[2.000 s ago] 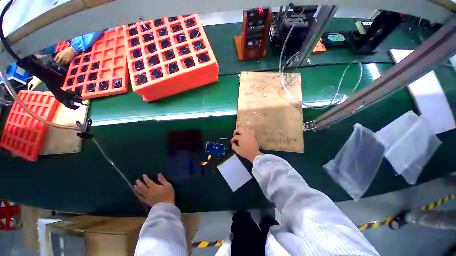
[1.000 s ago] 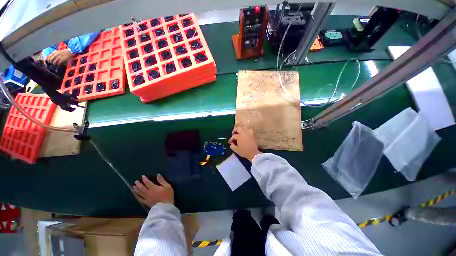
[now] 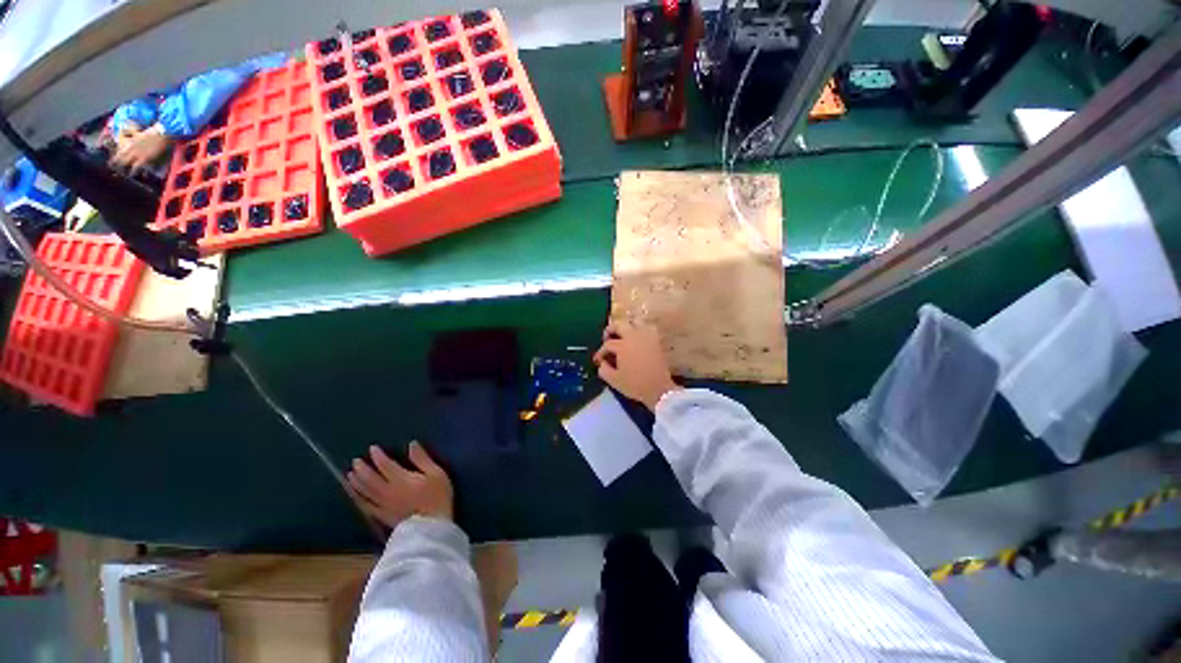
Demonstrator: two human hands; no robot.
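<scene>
A dark, flat display panel (image 3: 475,395) lies on the green mat between my hands, its top part dark reddish, the rest dark blue-grey. A small blue circuit board (image 3: 558,377) with a yellow tab (image 3: 532,407) lies at its right. A white flat piece (image 3: 606,438) lies tilted below the board. My right hand (image 3: 635,367) rests at the board's right side by the wooden board's lower left corner, fingertips curled together; whether they pinch something small is hidden. My left hand (image 3: 403,486) lies palm down, fingers apart, left of the panel, over a thin cable (image 3: 288,421).
A tan wooden board (image 3: 699,279) lies beyond my right hand. Stacked orange-red trays (image 3: 453,205) with black round parts stand at back left, another empty tray (image 3: 71,317) far left. Plastic bags (image 3: 926,402) lie right. A metal post (image 3: 958,207) slants across the right. Another person's hand (image 3: 136,149) shows upper left.
The panel's lower part looks lighter than two seconds ago, when it was nearly black. The view has shifted slightly. My hands keep their places. The other person's arm at upper left has moved.
</scene>
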